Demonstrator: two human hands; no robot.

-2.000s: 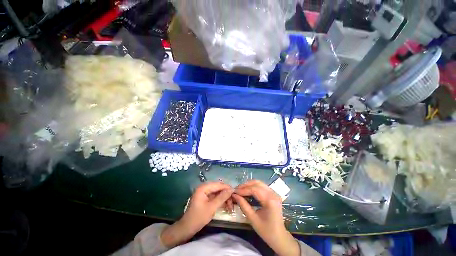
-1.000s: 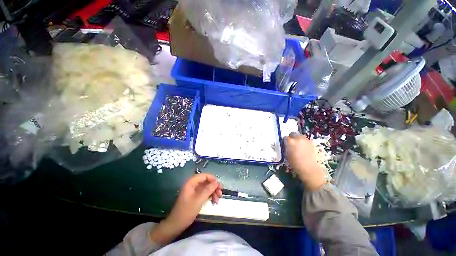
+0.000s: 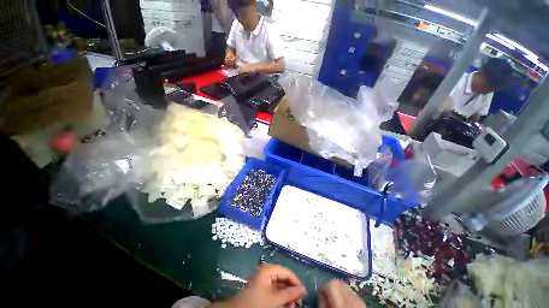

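Observation:
My left hand (image 3: 272, 287) is low in the picture, in front of the white tray (image 3: 319, 228), with its fingertips close together. Whether it holds a small part is too unclear to tell. My right hand (image 3: 338, 295) is beside it, cut off by the bottom edge, and its fingertips are hidden. The tray has a blue rim and tiny dark specks in it. Small white blocks (image 3: 235, 233) lie loose below the small blue bin of short metal pins (image 3: 254, 191). Pale-yellow strips (image 3: 409, 278) lie heaped right of the tray.
A clear bag of cream housing halves (image 3: 195, 153) lies at left, another pile (image 3: 511, 278) at lower right. Dark red parts (image 3: 434, 243) are heaped at right. Blue divided bins (image 3: 337, 186) and a plastic bag (image 3: 343, 123) stand behind the tray. Two people sit opposite.
The view has lifted and tilted, so the bench sits lower and people opposite show. My right hand has come back from the parts right of the tray to beside my left hand.

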